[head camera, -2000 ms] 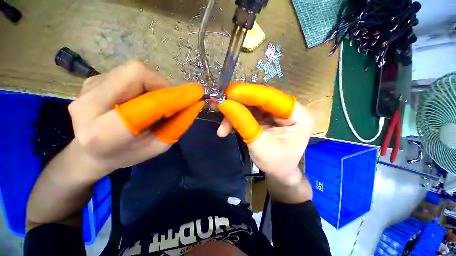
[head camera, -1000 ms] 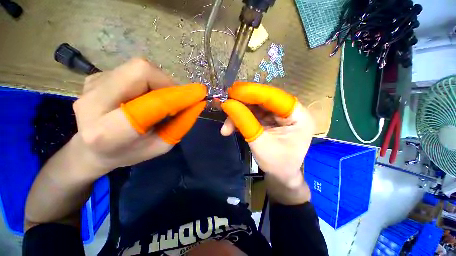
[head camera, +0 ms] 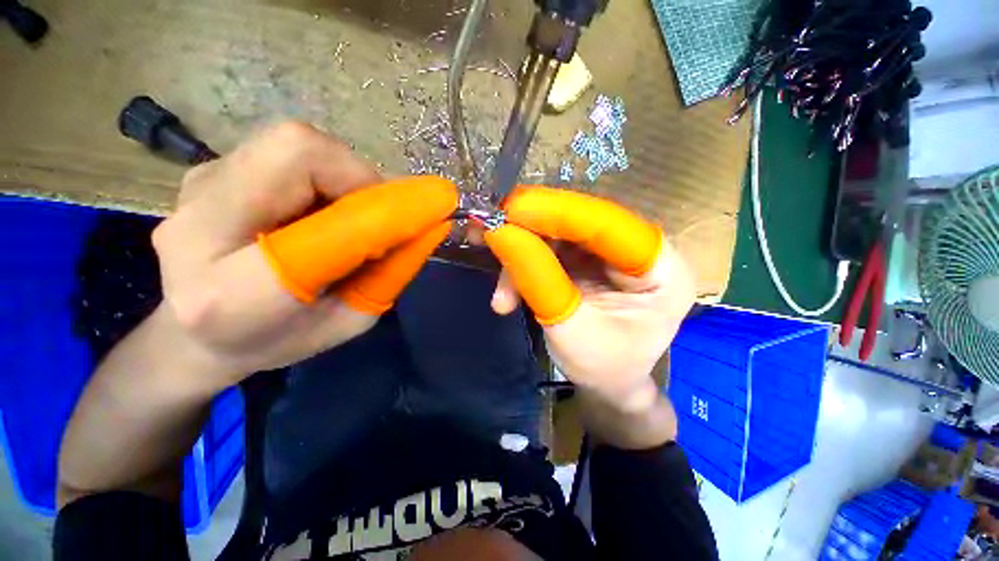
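Note:
My left hand (head camera: pixel 296 247), with orange finger cots, pinches a thin black cable lead (head camera: pixel 464 215) with a red wire at its end. A thick black connector (head camera: pixel 162 129) shows left of that hand. My right hand (head camera: pixel 592 274), also in orange cots, pinches a tiny silvery piece (head camera: pixel 496 219) at the wire end. The soldering iron (head camera: pixel 526 115) points down, its tip at or just above the right fingertips. The curved solder feed tube (head camera: pixel 458 99) ends close to its left. Whether tip and piece touch is too small to tell.
Silvery scraps (head camera: pixel 422 132) lie around the tube. A yellow sponge (head camera: pixel 567 83) and small pale pieces (head camera: pixel 600 140) lie right of the iron. Finished-looking black leads (head camera: pixel 833 55), a white cable (head camera: pixel 772 258) and red-handled pliers (head camera: pixel 865 301) are at right. Blue bins (head camera: pixel 750 395) stand below the bench.
My right hand has moved slightly right and the fingertips a little apart from the left ones, showing more of the red wire. Both hands keep their pinch.

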